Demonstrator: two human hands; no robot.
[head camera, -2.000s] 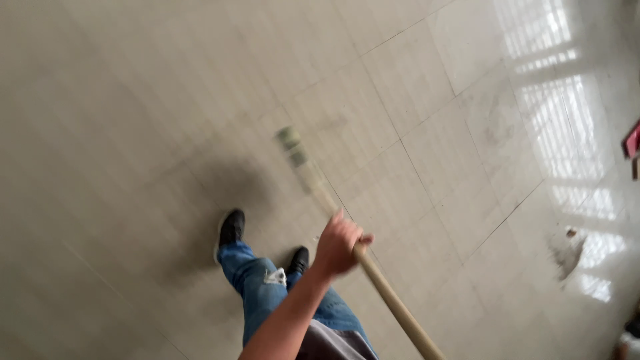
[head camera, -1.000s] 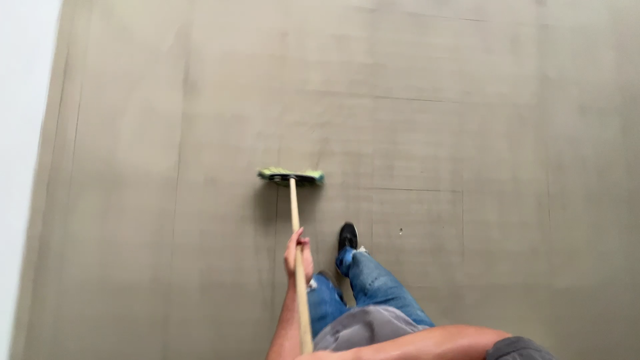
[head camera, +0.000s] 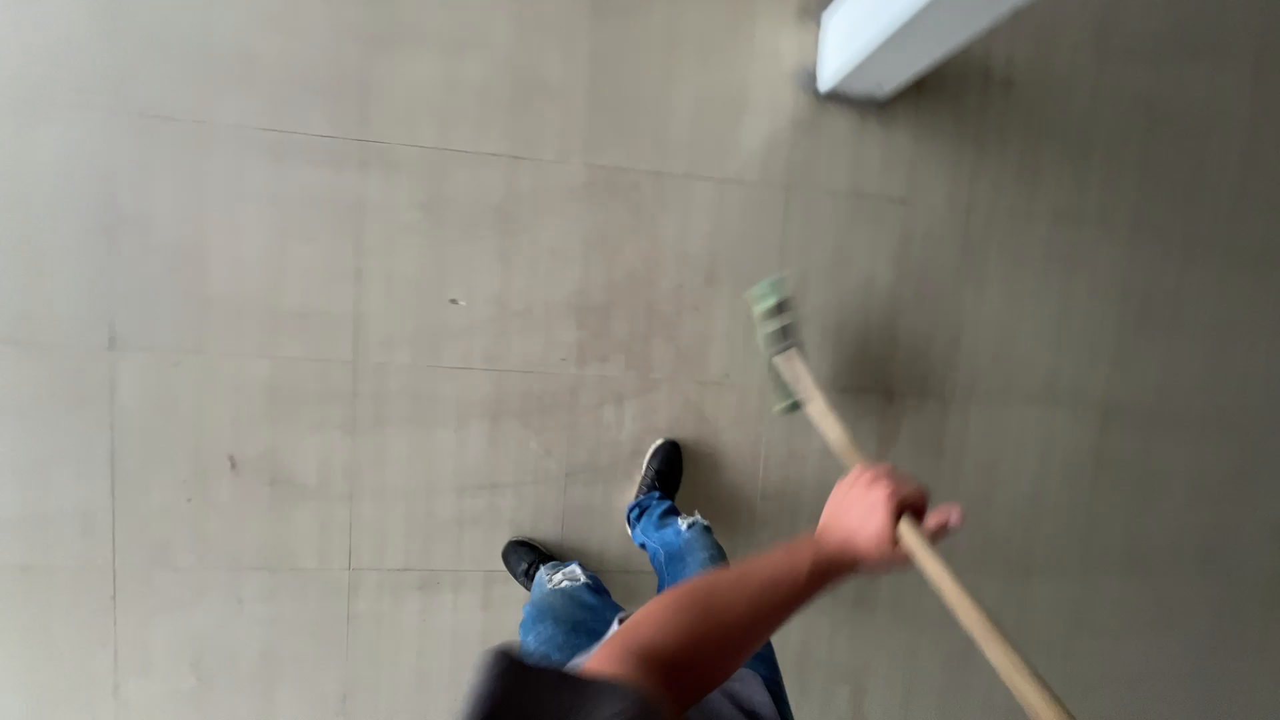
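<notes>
My left hand (head camera: 875, 515) grips the pale wooden handle (head camera: 975, 610) of a broom, its arm reaching across in front of my body. The broom's head (head camera: 775, 340), green and dark and blurred by motion, lies up and to the left of this hand, at the handle's far end. Whether the head touches the floor cannot be told. The handle runs out of the frame at the bottom right. My right hand is not in view.
Grey-beige tiled floor (head camera: 450, 430) with thin joints and a small light scrap (head camera: 457, 301). A white pillar or post (head camera: 880, 50) stands at the upper right. My black shoes (head camera: 660, 468) and torn blue jeans are at the lower middle.
The view has turned and shifted widely. One second ago the broom head pointed straight ahead, its handle running down between my arms; now the broom slants on my right side.
</notes>
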